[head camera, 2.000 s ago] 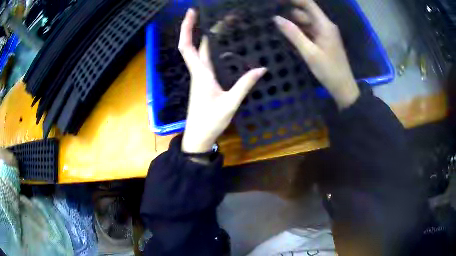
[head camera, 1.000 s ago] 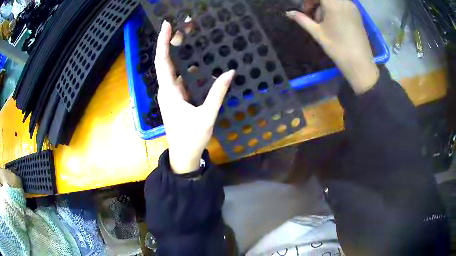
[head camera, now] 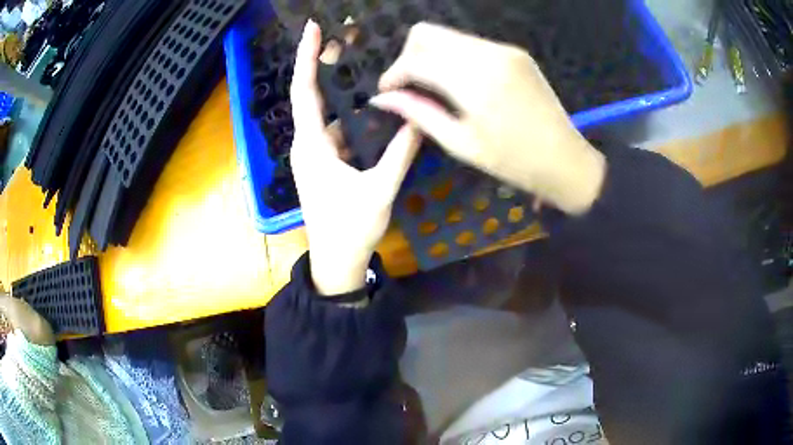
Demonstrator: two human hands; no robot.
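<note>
A black perforated sheet point(head camera: 452, 228) lies slanted over the blue tray point(head camera: 244, 156), its near end over the table edge; yellow table shows through its lower holes. My left hand point(head camera: 348, 187) holds the sheet, thumb on top and the other fingers partly hidden under it, with fingertips showing through holes. My right hand point(head camera: 496, 113) is over the sheet, thumb and fingers bent close together near my left thumb; it is slightly blurred, and whether a piece is between the fingertips cannot be told. Small black round pieces point(head camera: 276, 122) lie in the tray.
A fanned stack of long black strips point(head camera: 96, 130) lies left of the tray on the yellow table point(head camera: 187, 252). At far left a person's hand point(head camera: 26, 318) touches a short holed sheet point(head camera: 65, 295). White cloth with black lettering point(head camera: 530, 417) is at my lap.
My right hand has moved left from over the tray's right part onto the sheet beside my left thumb. My left hand keeps its hold, and appears slightly further right.
</note>
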